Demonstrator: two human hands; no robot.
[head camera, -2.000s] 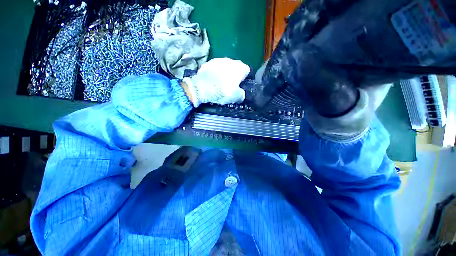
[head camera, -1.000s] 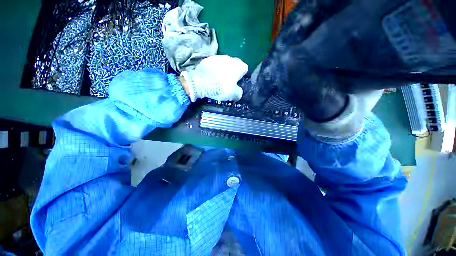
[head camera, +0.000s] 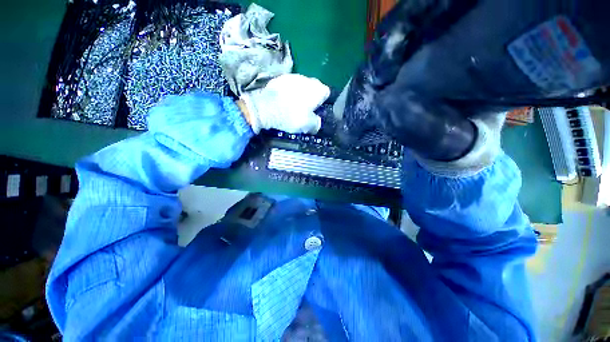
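Note:
A silver ribbed heatsink (head camera: 334, 167) lies in a black assembly fixture (head camera: 314, 186) with white lettering, close to my body. A row of black transistors (head camera: 378, 147) runs along its far side, partly hidden. My left hand (head camera: 286, 105), in a white glove, is at the fixture's far edge; its fingertips are hard to make out and I cannot tell if they hold anything. A thick dark electric screwdriver (head camera: 461, 67) comes down from the upper right, its tip near my left fingers. My right hand (head camera: 478, 150), in a pale glove, is wrapped round it and mostly hidden behind it.
Black screw trays (head camera: 122, 87) with heaped silver screws stand at the upper left. A crumpled grey rag (head camera: 253, 53) lies beside them, behind my left hand. Finished heatsink assemblies (head camera: 567, 141) lie at the right bench edge. Orange-brown boards (head camera: 380, 15) show at the far side of the green mat (head camera: 321, 40).
The screwdriver has shifted slightly over the fixture, and its label shows more clearly. My left hand stays at nearly the same place. The trays and rag appear a little further right in the view.

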